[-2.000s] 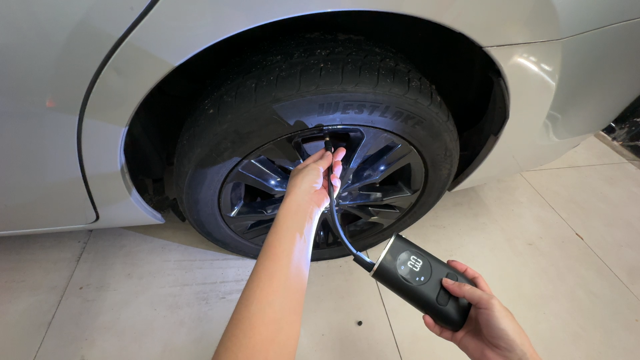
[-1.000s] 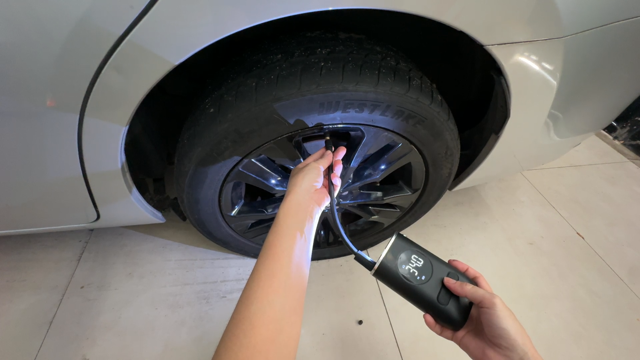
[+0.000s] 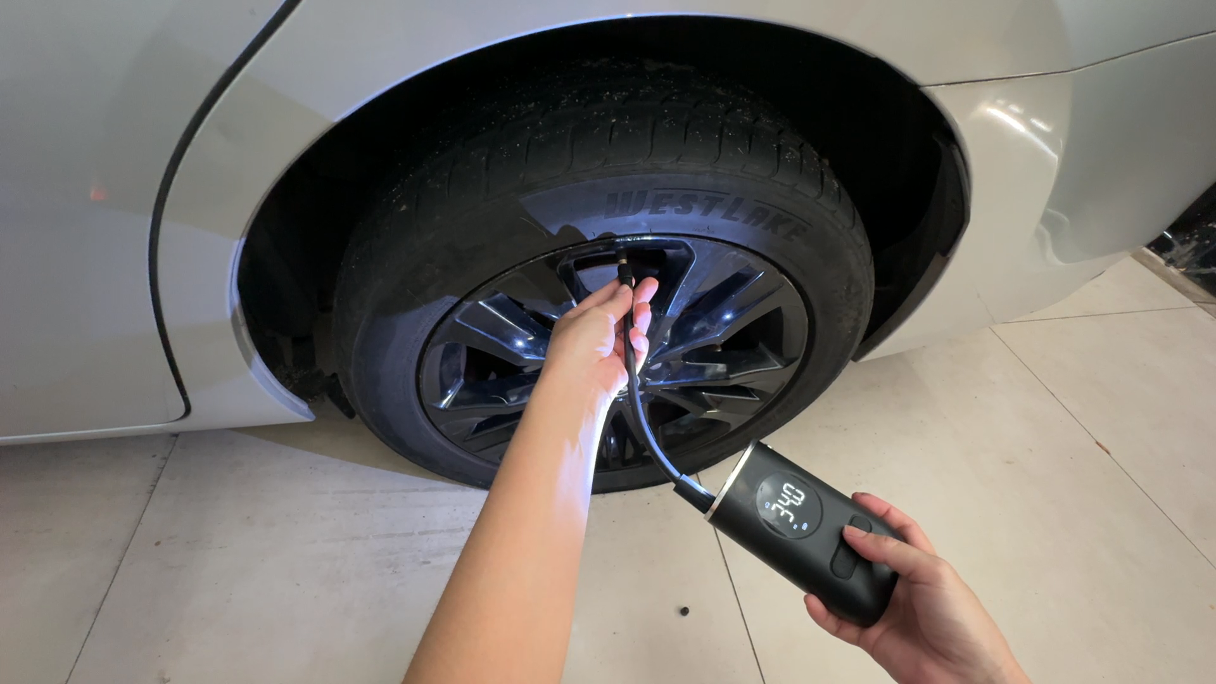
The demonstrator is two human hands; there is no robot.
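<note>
My left hand (image 3: 611, 328) grips the upper end of a black air hose (image 3: 638, 418), just below its fitting (image 3: 624, 270), which is at the valve near the top of the black alloy wheel rim (image 3: 698, 285). The hose curves down to a black handheld tire inflator (image 3: 798, 532). My right hand (image 3: 912, 589) holds the inflator by its lower end, thumb on the button area. The inflator's round display is lit and reads 34.0. Around the rim is a black Westlake tire (image 3: 608, 204). My fingers partly hide the hose.
The light-colored car body (image 3: 1007, 180) surrounds the dark wheel arch, with a door seam at left. A small black cap-like piece (image 3: 684, 611) lies on the tiled floor (image 3: 323, 579) below the wheel. A dark object (image 3: 1192, 237) stands at the far right edge.
The inflator's display showed 0.0 two seconds ago and shows 34.0 now, as it did one second ago. Both hands have stayed in place.
</note>
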